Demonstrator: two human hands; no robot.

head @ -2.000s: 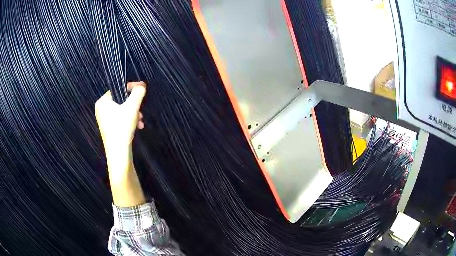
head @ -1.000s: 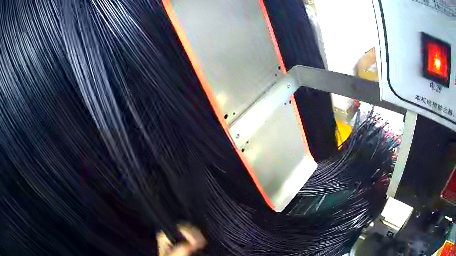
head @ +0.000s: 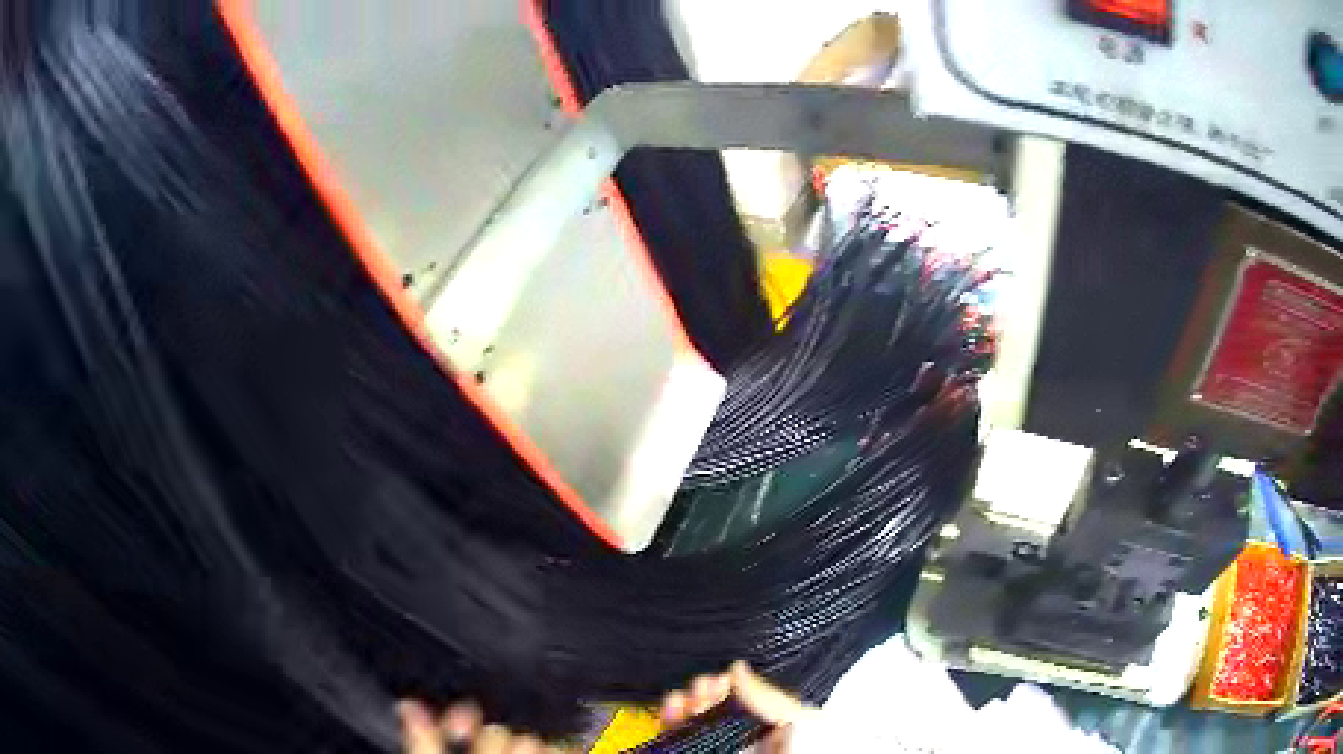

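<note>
A large mass of long black cables [head: 295, 442] fills the left and sweeps along the bottom to the right. My left hand [head: 464, 728] is blurred at the bottom edge, largely cut off, with its fingers closed at the lower end of a lighter-looking strand bunch. My right hand [head: 737, 695] comes in from the right in a pale sleeve [head: 943, 710], low over black strands at the bottom edge. Its lower part is cut off, and its grip is unclear. The fanned cable ends [head: 921, 287], with small red tips, lie behind the grey cable rest's lower end.
The grey cable rest [head: 575, 339] has red-orange edging and a metal bracket [head: 766, 118]. The press's control panel [head: 1119, 74] and dark die [head: 1105, 567] are at right. Beside them are a tray of red pieces [head: 1215, 663], a tray of dark pieces [head: 1303, 648] and a blue-handled tool [head: 1275, 513].
The view has swung right and down, bringing in the die and trays. My left hand went from high on the strands to the bottom edge. My right hand has come into view.
</note>
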